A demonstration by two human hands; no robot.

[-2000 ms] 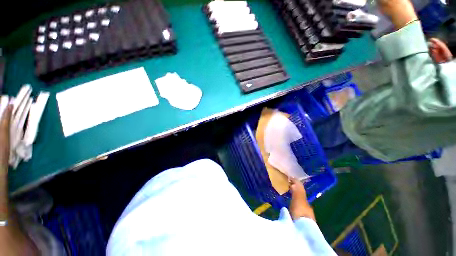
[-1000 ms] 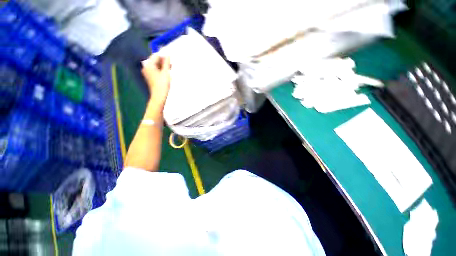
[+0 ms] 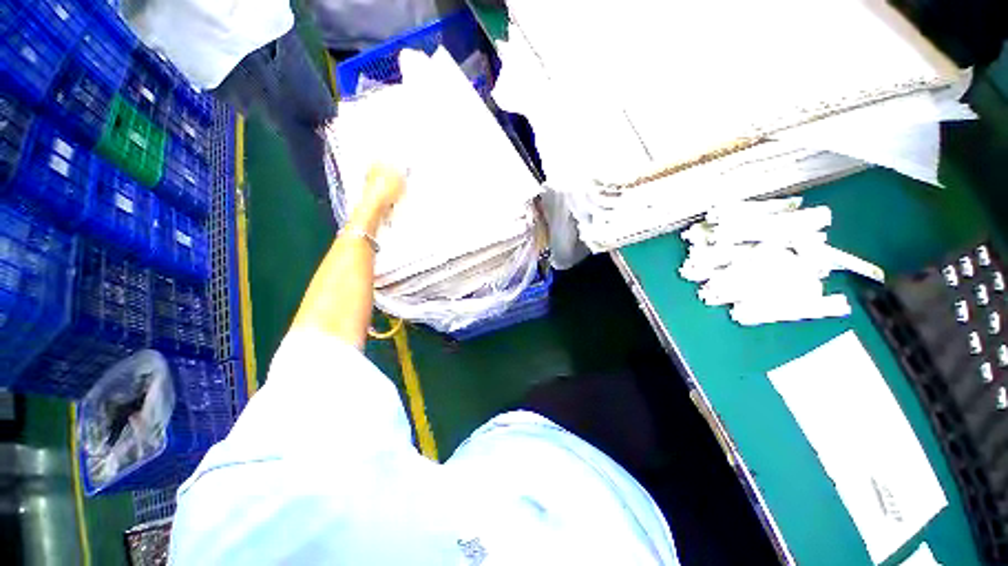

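My left hand (image 3: 381, 197) reaches forward over the bagged stack of white sheets (image 3: 442, 149), its fingers on or just above the top sheet. Whether the fingers grip a sheet cannot be told. The stack sits in a clear plastic liner (image 3: 464, 296) over a blue crate (image 3: 503, 315). My right hand is out of the picture.
The green bench (image 3: 685, 359) runs along the right, with a high stack of large sheets (image 3: 718, 77), die-cut white pieces (image 3: 763, 265), a white work sheet (image 3: 862, 442) and a black parts tray (image 3: 962, 354). Blue crates (image 3: 83, 221) line the left. A person (image 3: 216, 39) stands at the top.
The view has turned left from the bench to the bagged stack. Since one second ago my left hand has moved from the stack's far left edge inward over its top. My right hand has left the view.
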